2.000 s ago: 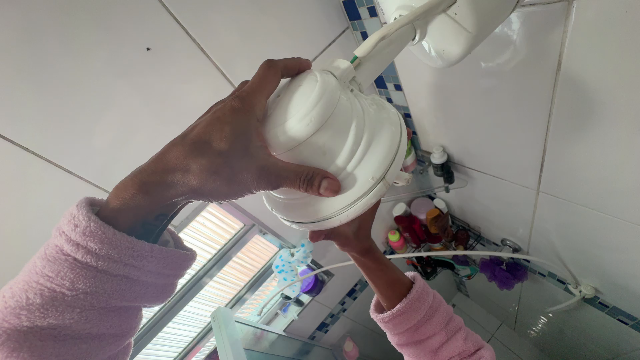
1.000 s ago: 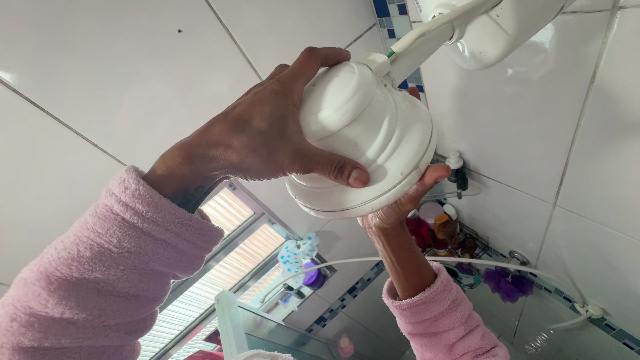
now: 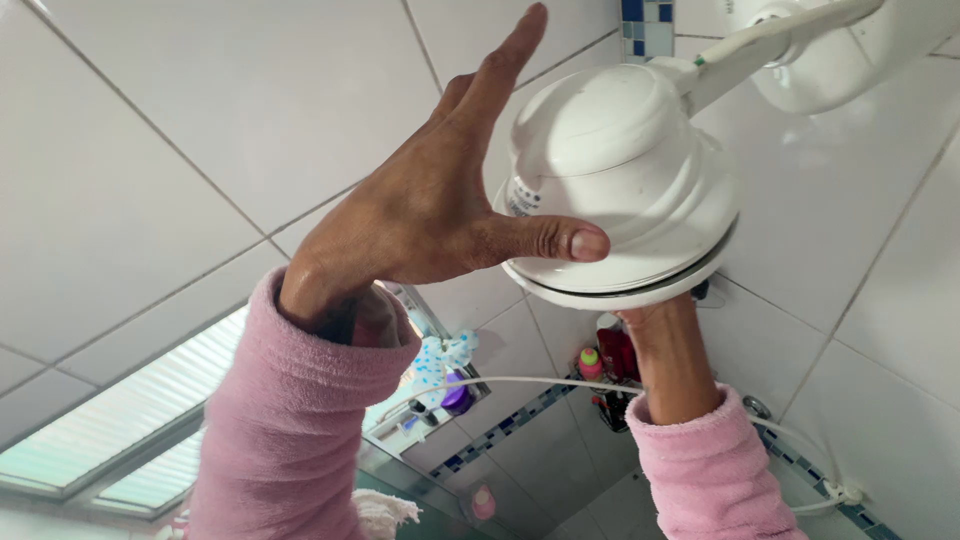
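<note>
A white plastic electric shower head (image 3: 607, 180) hangs from a white arm (image 3: 750, 56) with a cable along it, tilted in the upper right middle. A dark gap runs along its lower rim, above the bottom face. My left hand (image 3: 442, 180) is at its left side with fingers spread and raised, the thumb over the front of the housing; whether the thumb touches cannot be told. My right hand (image 3: 645, 313) is beneath the bottom face, with its fingers hidden behind it and only the heel and wrist in sight.
White tiled walls surround the shower, with a louvred window (image 3: 135, 397) at lower left. A thin white hose (image 3: 517, 379) curves across below. A rack of bottles (image 3: 592, 364) is mounted behind my right wrist, and a purple container (image 3: 456, 394) stands on the sill.
My left hand has loosened from the housing, its fingers now lifted and spread. A dark gap now shows at the shower head's lower rim. My right hand has moved further under it.
</note>
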